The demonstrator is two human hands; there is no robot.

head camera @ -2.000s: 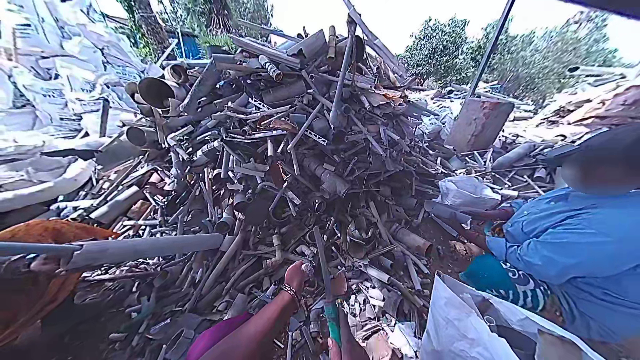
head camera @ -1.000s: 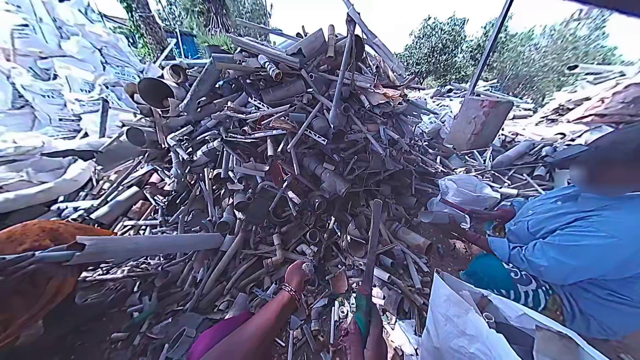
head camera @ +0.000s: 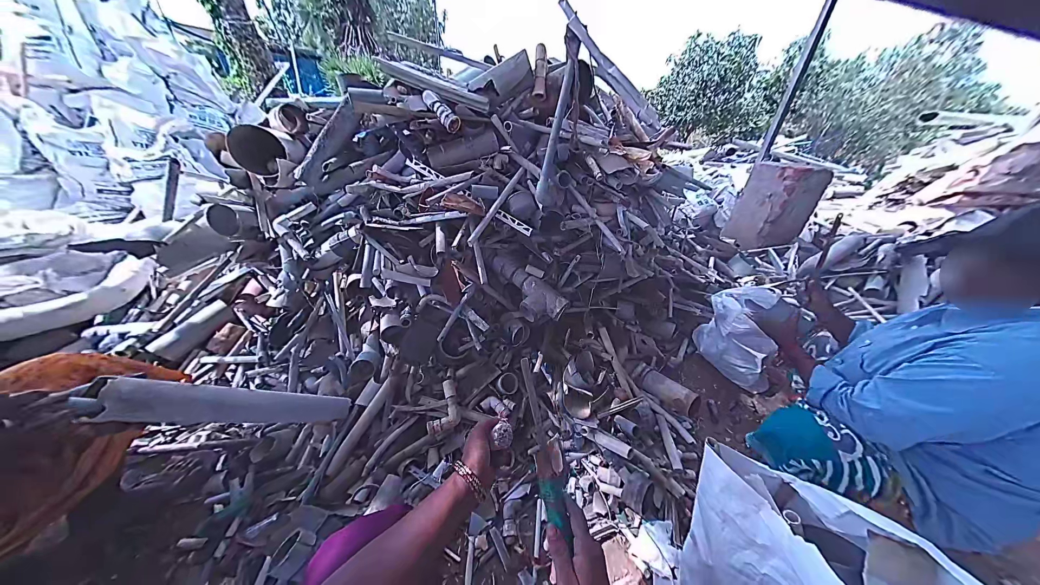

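Note:
My left hand (head camera: 481, 451), with bangles at the wrist, grips a small whitish pipe fitting (head camera: 502, 435) low in front of the scrap heap. Just to its right, my right hand (head camera: 575, 546) holds a long, narrow tool by its green-wrapped handle (head camera: 554, 505). The tool's far part points up and away towards the heap, partly lost among the pieces; its exact kind is unclear. Around both hands lie broken plastic pipes and fittings, part of a large heap (head camera: 520, 280).
At the right, a person in a blue shirt (head camera: 918, 390) handles a clear plastic bag (head camera: 735, 337). A white sack (head camera: 756, 528) stands open at the lower right. A long grey pipe piece (head camera: 223, 400) juts in from the left beside orange cloth (head camera: 89, 366). Stacked white sacks (head camera: 106, 122) rise behind.
The tool in my right hand stood further right one second ago and now tilts left, nearer the fitting. The person at the right has moved their hands and the plastic bag.

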